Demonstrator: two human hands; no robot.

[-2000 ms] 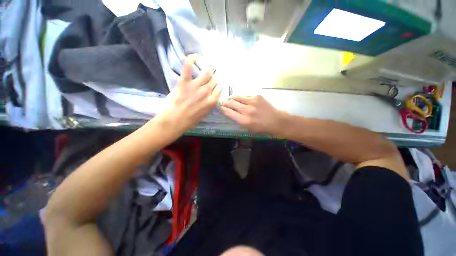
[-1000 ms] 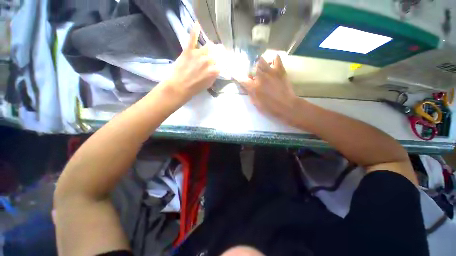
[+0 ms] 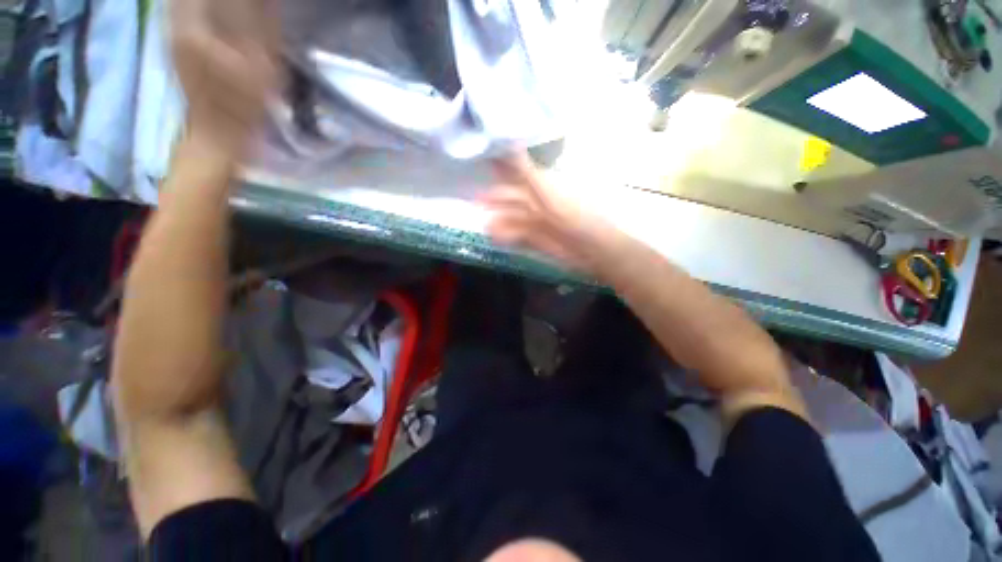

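Observation:
The pale and dark grey garment fabric (image 3: 379, 82) lies bunched on the white table, left of the lamp glare. My left hand (image 3: 225, 71) is blurred at the upper left, over the left part of the fabric; whether it grips cloth cannot be told. My right hand (image 3: 533, 214) is blurred near the table's front edge, just below the pale cloth, with its fingers apart and nothing visible in it. The sewing machine (image 3: 868, 104) stands at the upper right with a green panel and bright display. The needle area is lost in glare.
Scissors with red and yellow handles (image 3: 908, 288) lie at the table's right end. The green table edge (image 3: 440, 244) runs across the front. A red-rimmed basket (image 3: 409, 340) full of cloth is below left. Pale cloth (image 3: 879, 472) lies low right. More cloth (image 3: 110, 99) hangs far left.
My left hand has moved away from the needle area to the upper left. My right hand has moved from under the machine head towards the front edge. The view has shifted and tilted.

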